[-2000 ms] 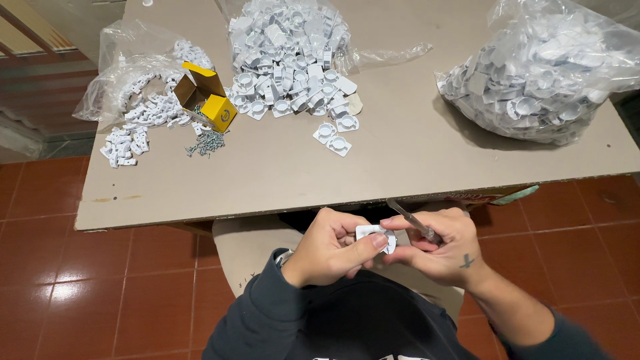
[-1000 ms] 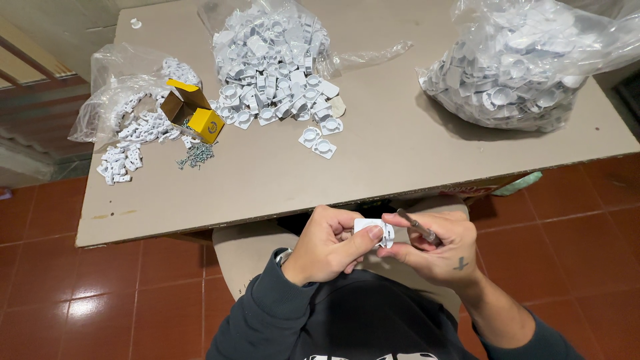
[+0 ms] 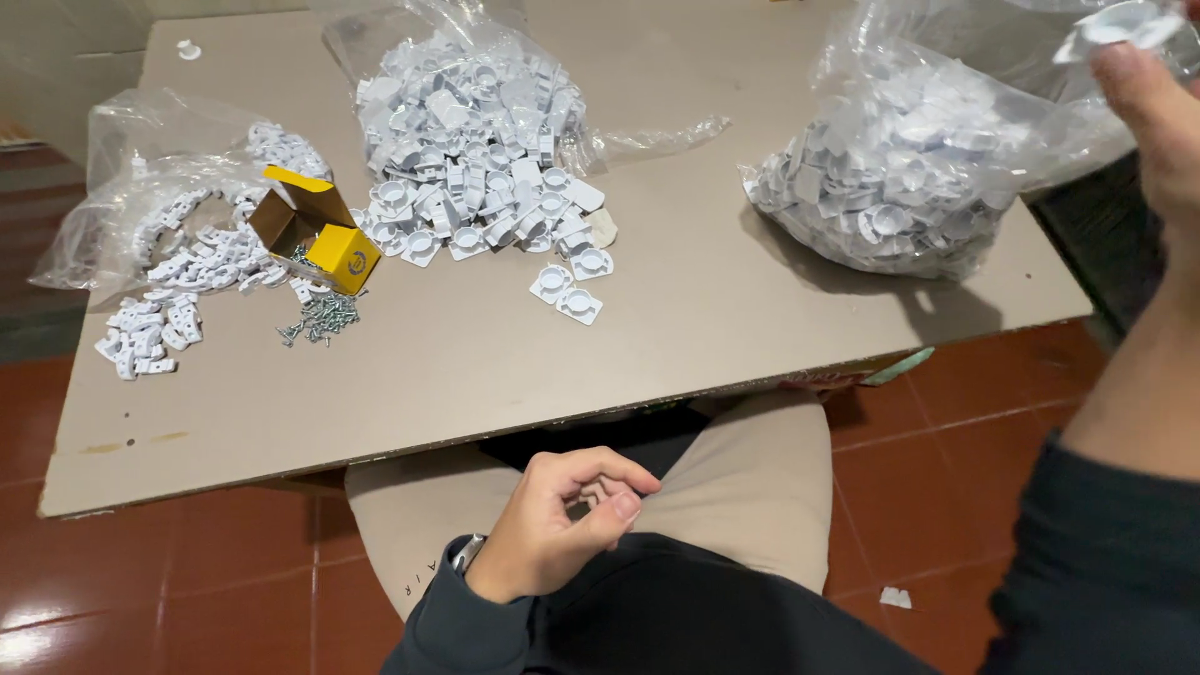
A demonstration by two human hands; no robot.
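My left hand (image 3: 572, 516) hovers over my lap, fingers loosely curled and apart, holding nothing. At the top right edge, my right hand (image 3: 1148, 122) is raised with a white plastic part (image 3: 1120, 26) between thumb and fingers; the hand is blurred and partly cut off. Just left of it stands a clear plastic bag (image 3: 891, 178) full of white plastic parts. A heap of white plastic parts with round rings (image 3: 469, 159) spills from another bag at the middle back, and a few lie in front of it. The metal tool seen earlier cannot be made out.
On the table's left, an open yellow cardboard box (image 3: 342, 258) holds screws, beside a small pile of screws (image 3: 328, 317). Small white plastic pieces (image 3: 150, 328) lie near a third clear bag (image 3: 103, 216). The table's front edge (image 3: 562, 422) runs above my lap. A white scrap (image 3: 896, 597) lies on the tiled floor.
My hands were together over my lap at a white part, the right also with a metal tool. The right has moved up and right, holding a white part; the left stays low without one.
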